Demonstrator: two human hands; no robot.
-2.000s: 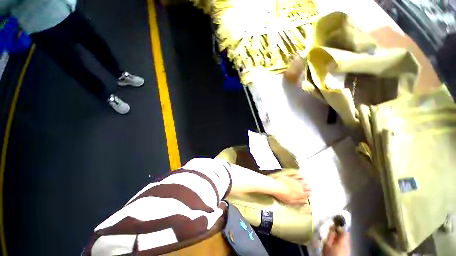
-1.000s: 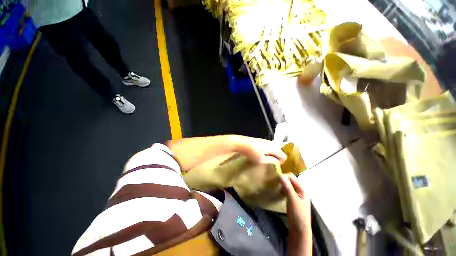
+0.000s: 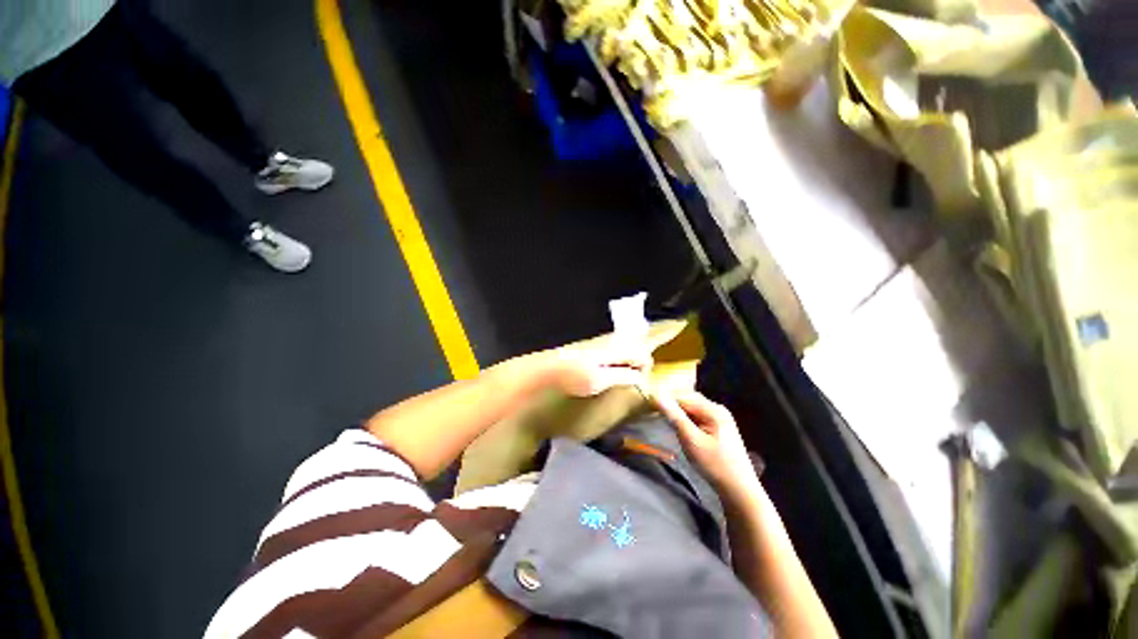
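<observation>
A khaki bag body (image 3: 502,449) is held at my waist, off the table, partly hidden by my arm and the grey apron. My left hand (image 3: 602,372) grips its top edge, fingers together. My right hand (image 3: 709,434) pinches the same edge just to the right, close to my left hand. A small white slip (image 3: 629,315) sticks up at the bag opening beside my left fingers. A bit of brighter yellow inside shows beyond the edge.
A white table (image 3: 799,225) runs along the right. On it lie yellow straps (image 3: 699,50), curled bag pieces (image 3: 930,50), stacked bag panels (image 3: 1104,250) and a hammer (image 3: 965,537). A blue bin (image 3: 587,119) is under the table. A person (image 3: 150,119) stands at upper left.
The bag has moved off the table edge to my waist. My right hand let go of the hammer and now pinches the bag's edge with my left. The view has shifted.
</observation>
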